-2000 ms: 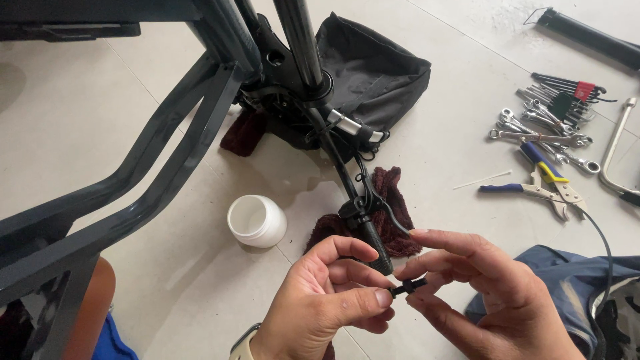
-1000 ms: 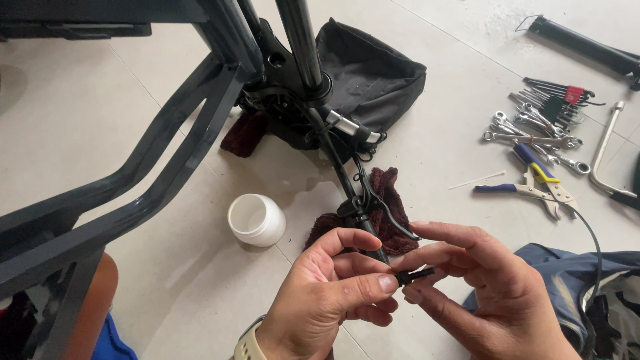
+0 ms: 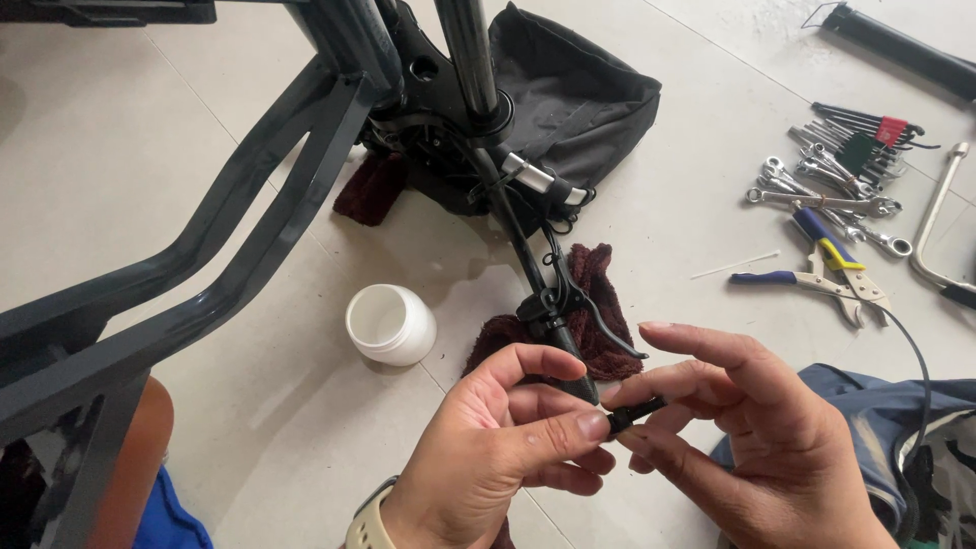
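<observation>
Between my two hands is a small black cylindrical part (image 3: 637, 412), seemingly a threaded fitting or bolt. My left hand (image 3: 507, 450) pinches its left end between thumb and fingers, and a pale watch band circles that wrist. Thumb and fingertips of my right hand (image 3: 751, 427) grip the same part from the right, the index finger raised. Just beyond my fingers lies a bicycle handlebar with a black grip (image 3: 568, 354) and a brake lever (image 3: 610, 332). Dark red cloth (image 3: 602, 297) lies under the lever. My fingers partly hide the small part.
A grey frame (image 3: 259, 252) crosses the left side, beside a fork tube (image 3: 467, 57). An open white jar (image 3: 408, 328) stands on the tiled floor. A black bag (image 3: 579, 91) lies behind the handlebar. Locking pliers (image 3: 831, 263), wrenches (image 3: 823, 202) and hex keys (image 3: 862, 122) lie at right.
The small black part has tilted between my fingers, its right end now pointing more upward. Both hands stay in nearly the same place.
</observation>
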